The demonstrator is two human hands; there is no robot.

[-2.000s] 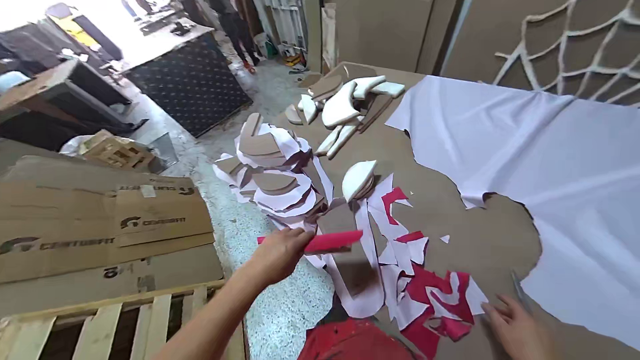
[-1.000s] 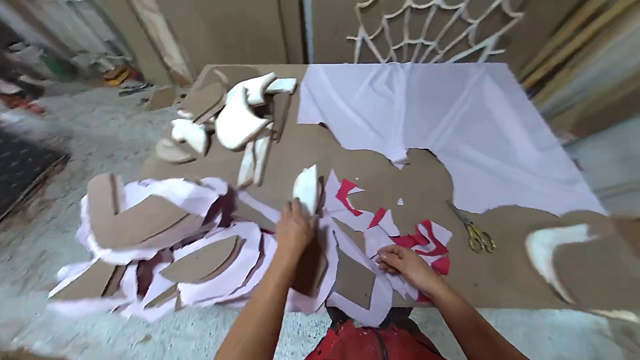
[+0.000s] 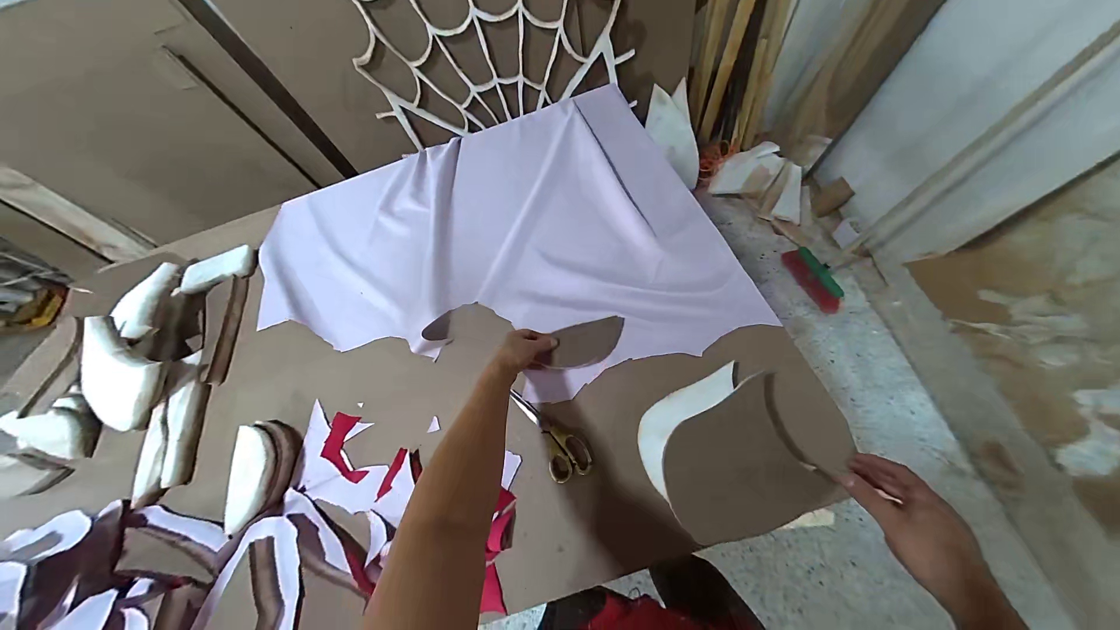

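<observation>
My left hand [image 3: 528,349] grips the end of a leaf-shaped brown cardboard piece [image 3: 588,341], held over the lower edge of a pale lilac fabric sheet [image 3: 525,236]. At the table's right corner, my right hand [image 3: 906,507] has its fingers on the edge of a large curved brown board piece [image 3: 744,464]. A white curved padded piece [image 3: 682,420] shows along that board's left side. Scissors with yellow handles [image 3: 567,451] lie between the hands, their blades partly by the fabric. Red fabric scraps [image 3: 339,448] and lilac scraps lie left of my forearm.
White padded shapes [image 3: 118,376] are piled at the table's left. Below them lie cardboard shapes with lilac fabric edges [image 3: 166,525]. A white web-shaped frame [image 3: 490,61] leans behind the table [image 3: 612,516]. A red and green brush head [image 3: 814,278] is on the floor at right.
The view has swung to the right. My left hand, by a white piece a second ago, now holds the leaf-shaped cardboard. My right hand has left the scraps for the large curved board.
</observation>
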